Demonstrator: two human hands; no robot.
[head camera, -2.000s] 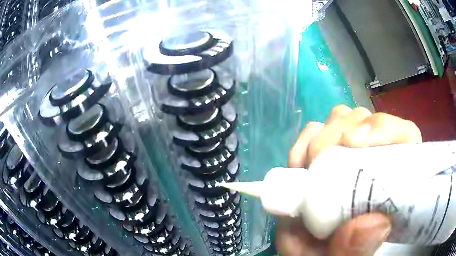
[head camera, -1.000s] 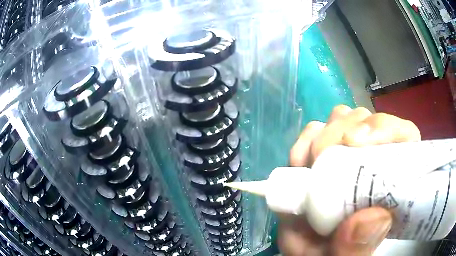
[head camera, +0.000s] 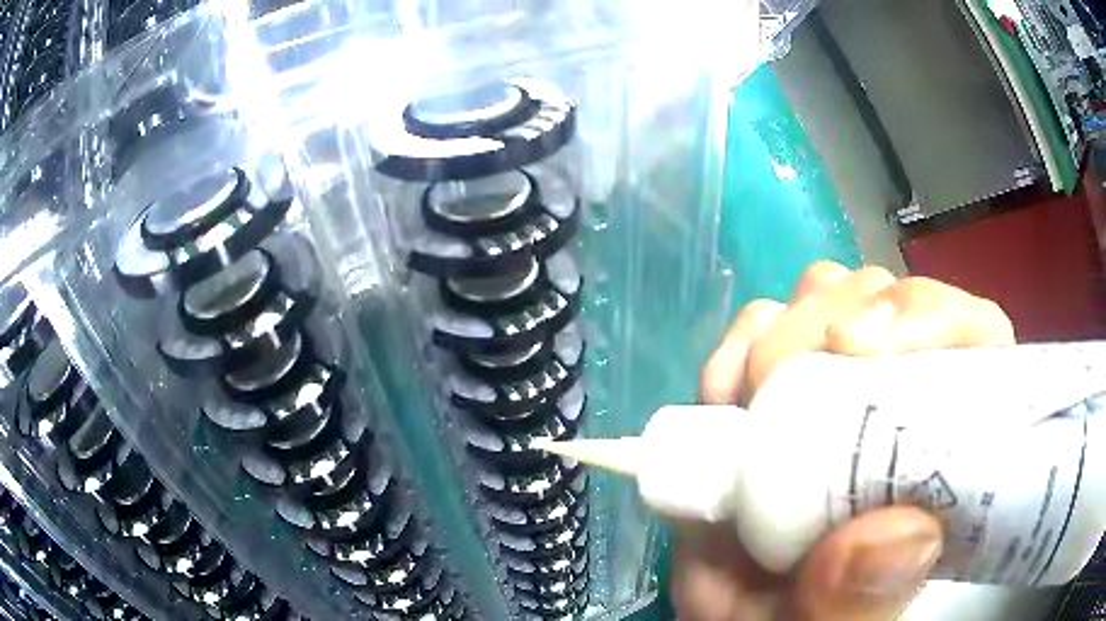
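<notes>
A white squeeze bottle (head camera: 922, 461) lies sideways at the right, its thin pale nozzle (head camera: 594, 454) pointing left. My right hand (head camera: 867, 318) is closed around it, fingers behind and thumb in front. The nozzle tip is at the right row of glossy black round parts (head camera: 516, 322), about midway down; I cannot tell whether it touches. The parts stand in close rows in a clear blister tray (head camera: 655, 243) that fills the left and middle of the view. More rows run down to the lower left. My left hand is not in view.
A green surface (head camera: 782, 182) shows under and beside the tray. At the upper right are a grey panel (head camera: 928, 97) and a dark red surface (head camera: 1007, 267). More clear trays with dark rows (head camera: 43, 73) lie at the upper left.
The tray and its rows have shifted slightly right in the view. The bottle, nozzle and my right hand stay in almost the same place.
</notes>
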